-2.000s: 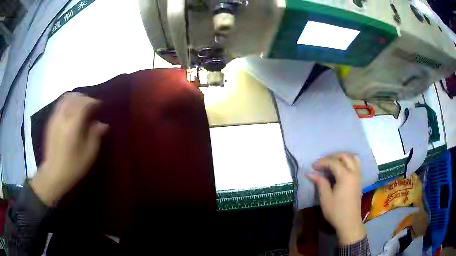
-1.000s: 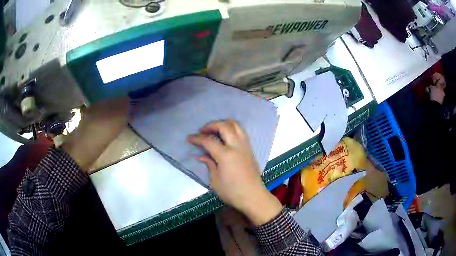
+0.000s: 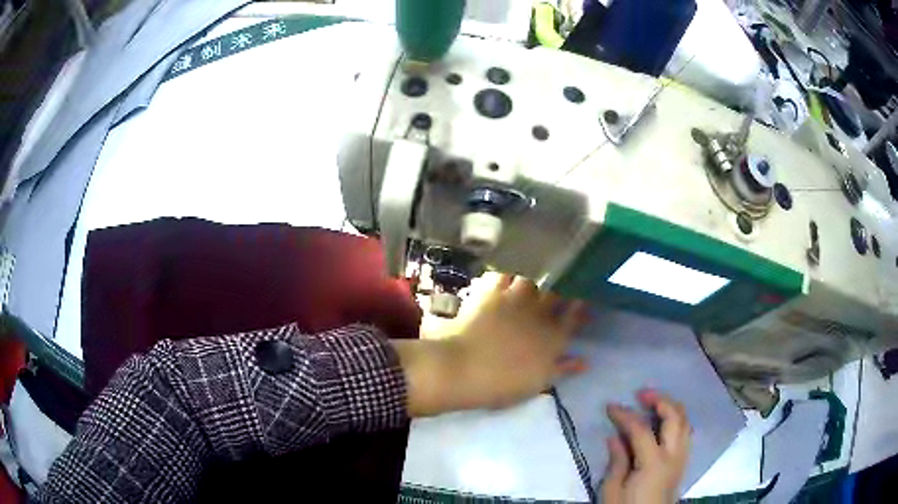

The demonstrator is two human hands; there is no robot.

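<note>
A maroon panel (image 3: 226, 271) lies left of the machine head, its right edge at the lit presser foot (image 3: 434, 281). My left arm crosses over it. My left hand (image 3: 512, 345) is flat, fingers spread, right of the needle area, fingertips at the left edge of the pale grey-blue panel (image 3: 660, 364). My right hand (image 3: 645, 448) rests on that panel with fingers bent and apart; the picture's bottom edge cuts it off. The pale panel lies partly under the machine arm. My left hand hides most of the needle plate.
The cream machine head with a green panel (image 3: 729, 258) and white display spans the upper right. Long pale strips (image 3: 44, 217) lie at the far left. A small pale piece (image 3: 796, 443) lies at the lower right. The table's green ruler border (image 3: 443, 495) shows at the bottom.
My left hand has moved from the maroon panel across to the pale panel. The view swung right and back left. The pale panel sits turned, and my right hand is still on it.
</note>
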